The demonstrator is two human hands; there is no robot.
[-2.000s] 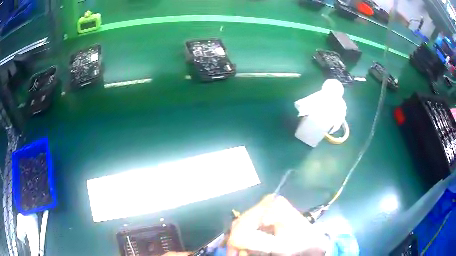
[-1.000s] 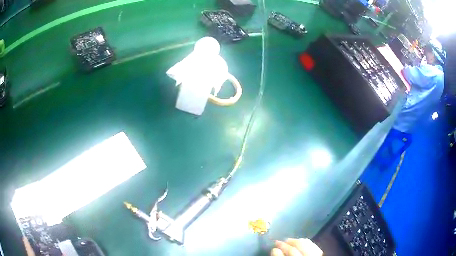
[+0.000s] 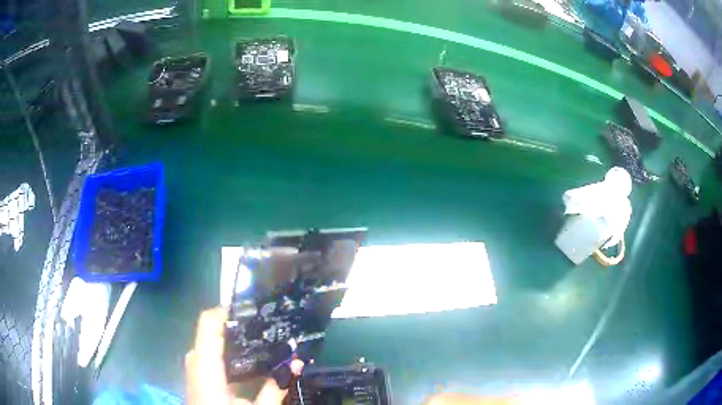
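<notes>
My left hand point(image 3: 207, 360) grips a black circuit board point(image 3: 289, 304) by its left and lower edge, holding it tilted up over the bench. Silver and white components cover its lower part. Thin coloured wires hang at its lower edge. A black open case half point(image 3: 342, 386) lies just below and right of the board, cut off by the bottom edge. My right hand point(image 3: 467, 399) shows only as a bright blurred strip at the bottom edge; its fingers cannot be made out.
A white sheet point(image 3: 419, 278) lies behind the board. A blue tray point(image 3: 120, 223) of small dark parts is at left, with white strips point(image 3: 115, 324) below. A white bottle point(image 3: 598, 213) stands at right. Several black devices, one here point(image 3: 467, 103), lie along the far bench.
The view has swung right, then back left. The circuit board is now raised in my left hand. The air gun, seen lying on the bench a second ago, is out of view.
</notes>
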